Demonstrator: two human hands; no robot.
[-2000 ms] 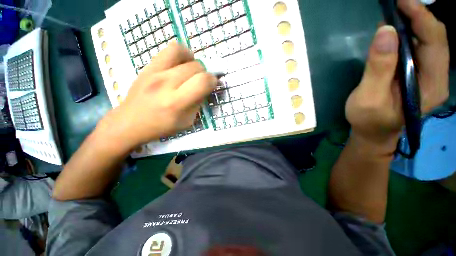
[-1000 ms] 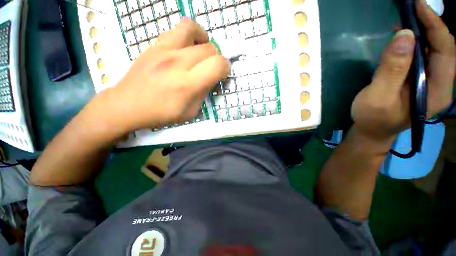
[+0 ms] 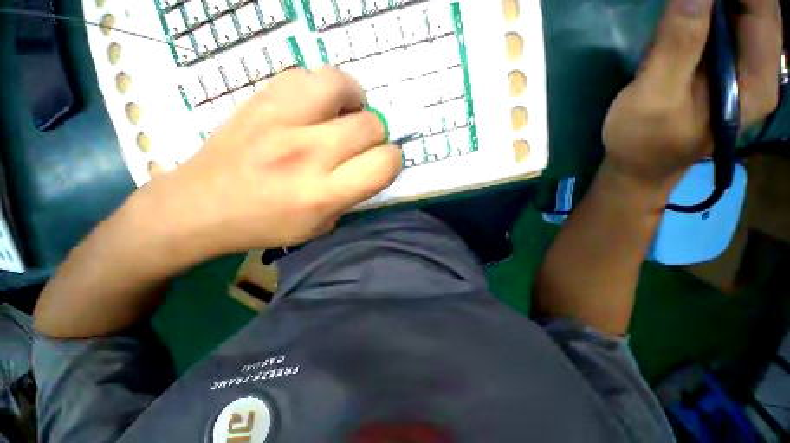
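Observation:
A white tray with round tan holes along its edges lies on the dark green bench. Green-edged circuit board panels lie in it, partly washed out by glare. My left hand rests over the panels, its fingers pinched together, with a green band on one finger. A small dark thin tip shows at the fingertips over the board; what it belongs to is unclear. My right hand is right of the tray, closed around the black handle of a soldering iron. The iron's tip is out of view.
A black smartphone lies left of the tray. Another white tray is cut off at the left edge. A blue stool stands below on the right, with the iron's black cord near it. A thin line crosses at the upper left.
The view has shifted, so the tray and phone sit higher and further left. My left hand is nearer the tray's front edge. My right hand still holds the iron, now higher in view.

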